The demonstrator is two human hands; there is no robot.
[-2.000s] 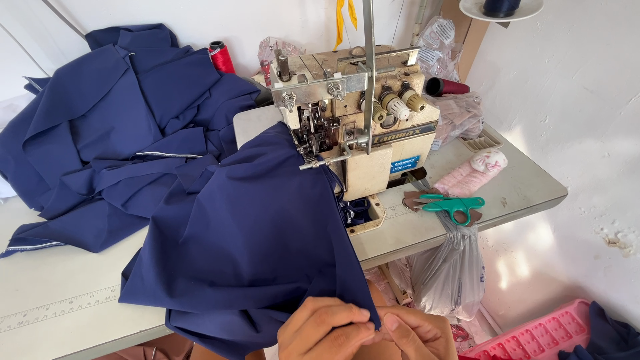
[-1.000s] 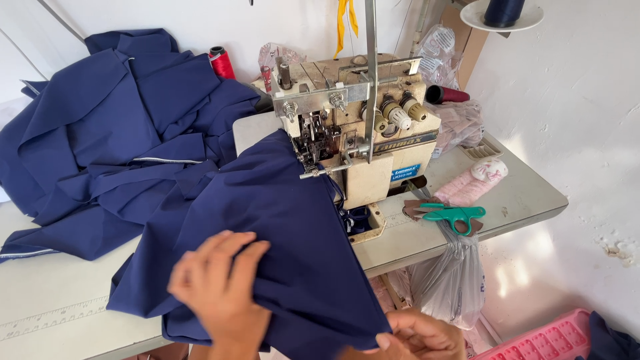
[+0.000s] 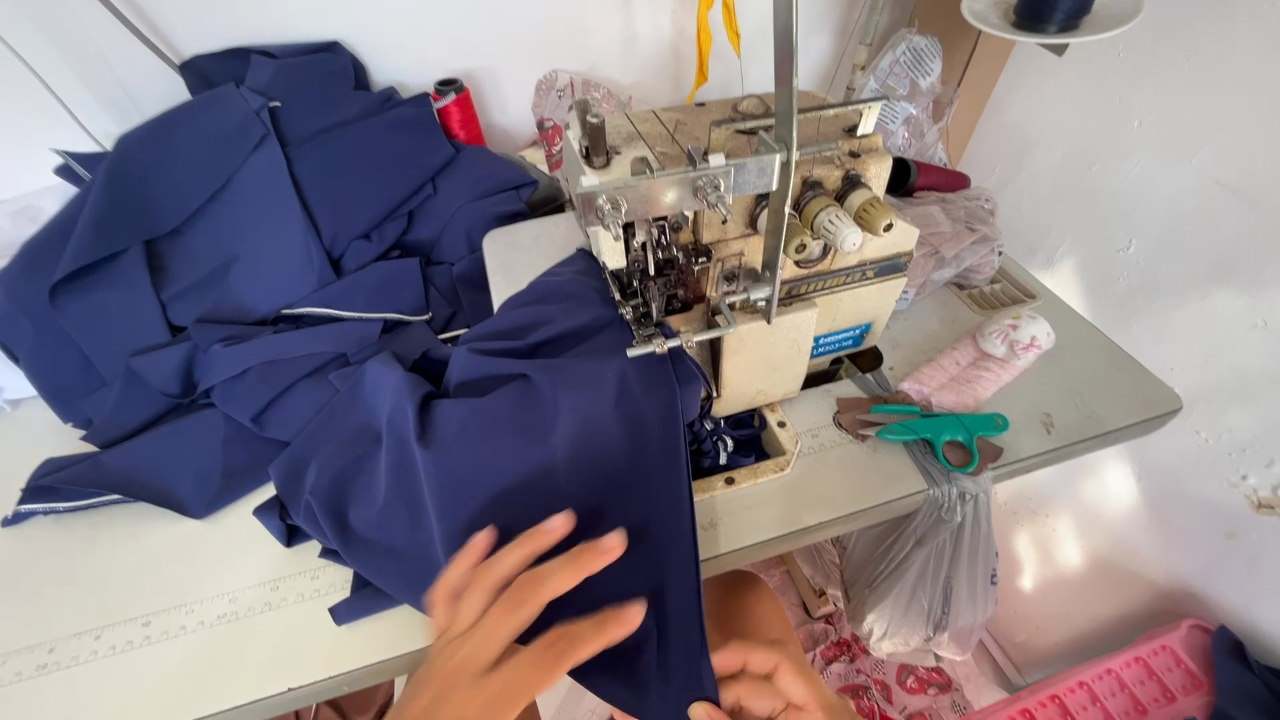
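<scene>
Navy fabric [image 3: 500, 430] runs from under the presser area of an overlock sewing machine [image 3: 770, 230] down over the table's front edge. My left hand [image 3: 530, 610], slightly blurred, has its fingers spread over the lower part of the cloth; whether the fingertips touch it I cannot tell. At the bottom of the frame my right hand [image 3: 760, 685] pinches the lower right corner of the cloth between thumb and fingers. The cloth's right edge runs fairly straight from the machine to that hand. A heap of navy fabric pieces [image 3: 200, 230] with some white-edged strips lies to the left.
Green-handled thread snips [image 3: 940, 428] lie on a brown scrap near the table's right front edge, beside a pink roll [image 3: 970, 365]. A grey plastic bag [image 3: 925, 570] hangs below. A red thread cone [image 3: 458, 112] stands behind the heap; a pink plastic basket [image 3: 1120, 680] is lower right.
Two seconds ago both hands were together at the cloth's lower corner. My left hand has since moved left from it and spread its fingers over the cloth; my right hand remains at the corner.
</scene>
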